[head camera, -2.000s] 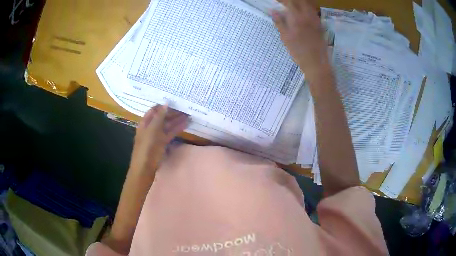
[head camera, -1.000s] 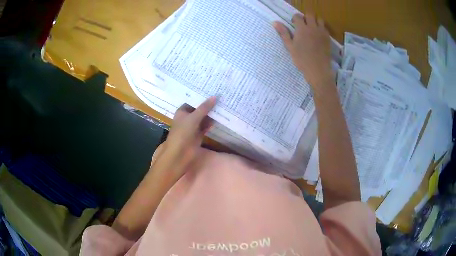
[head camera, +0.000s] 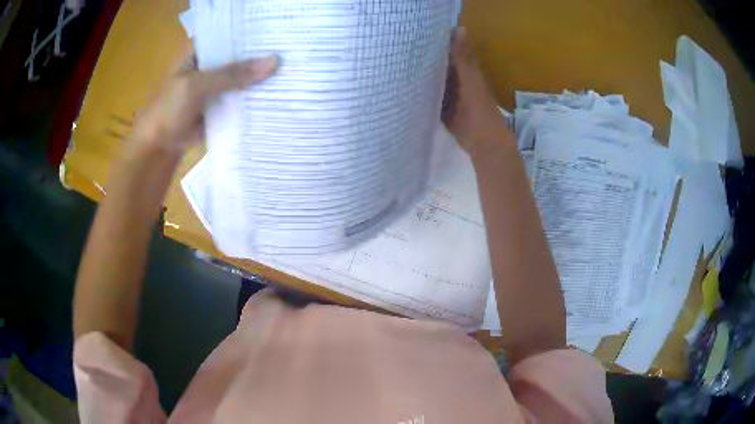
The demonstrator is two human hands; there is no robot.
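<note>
My left hand (head camera: 186, 95) grips the left edge of a gridded record sheet (head camera: 323, 116), with the thumb on its printed face. My right hand (head camera: 468, 95) holds the right edge, its fingers partly hidden behind. The sheet is lifted and bowed, its top cut off by the picture's edge; whether it is one sheet or several, I cannot tell. Below it lies the main paper stack (head camera: 422, 286), showing a mostly white page with faint lines and small writing. The side pile of sheets (head camera: 592, 224) lies right of my right forearm.
Long white paper strips (head camera: 695, 199) lie at the far right. The brown table cover (head camera: 579, 50) has a torn, taped left edge. A crumpled clear plastic bag (head camera: 712, 364) is at the lower right. Dark floor shows at the left.
The gridded sheet was flat on the stack and is now raised and curved between both hands. My left hand has moved up and left; my right hand has moved left and slightly down.
</note>
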